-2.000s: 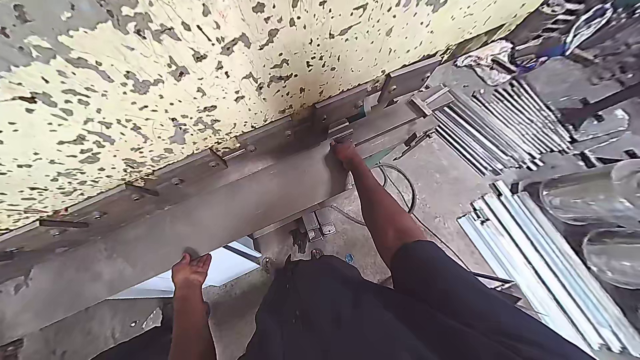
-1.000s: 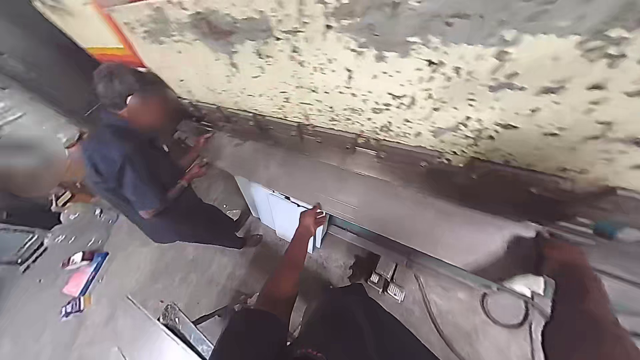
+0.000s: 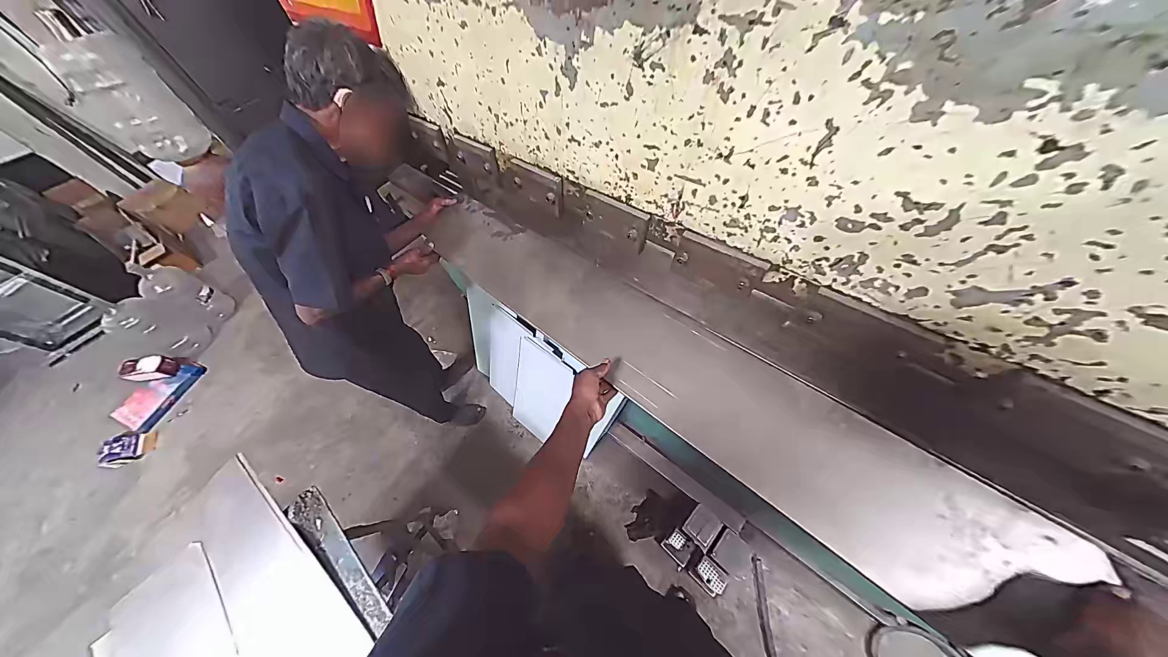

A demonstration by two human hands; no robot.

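Observation:
A long grey metal sheet [image 3: 730,392] lies on the bed of a green-edged machine along the wall. My left hand [image 3: 595,391] grips the near edge of the sheet around its middle, thumb on top. At the bottom right corner, my right hand [image 3: 1095,620] is dark, blurred and partly cut off beside the sheet's right end; its fingers cannot be made out. A co-worker [image 3: 310,219] in dark clothes stands at the sheet's far left end, with both hands at its edge. White panels [image 3: 538,383] stand upright below the near edge, left of my left hand.
Metal foot pedals [image 3: 703,547] are on the floor below the machine. Light sheet panels [image 3: 246,557] lie at the lower left. Colourful packets [image 3: 160,392], cardboard boxes [image 3: 169,205] and plastic-wrapped items are on the floor further left. A bolted metal beam [image 3: 666,242] runs along the peeling wall.
The view has swung far left, bringing the co-worker in. My left hand, earlier open-looking under the sheet's edge, now has its thumb over it. The co-worker's hands stay at the sheet's end.

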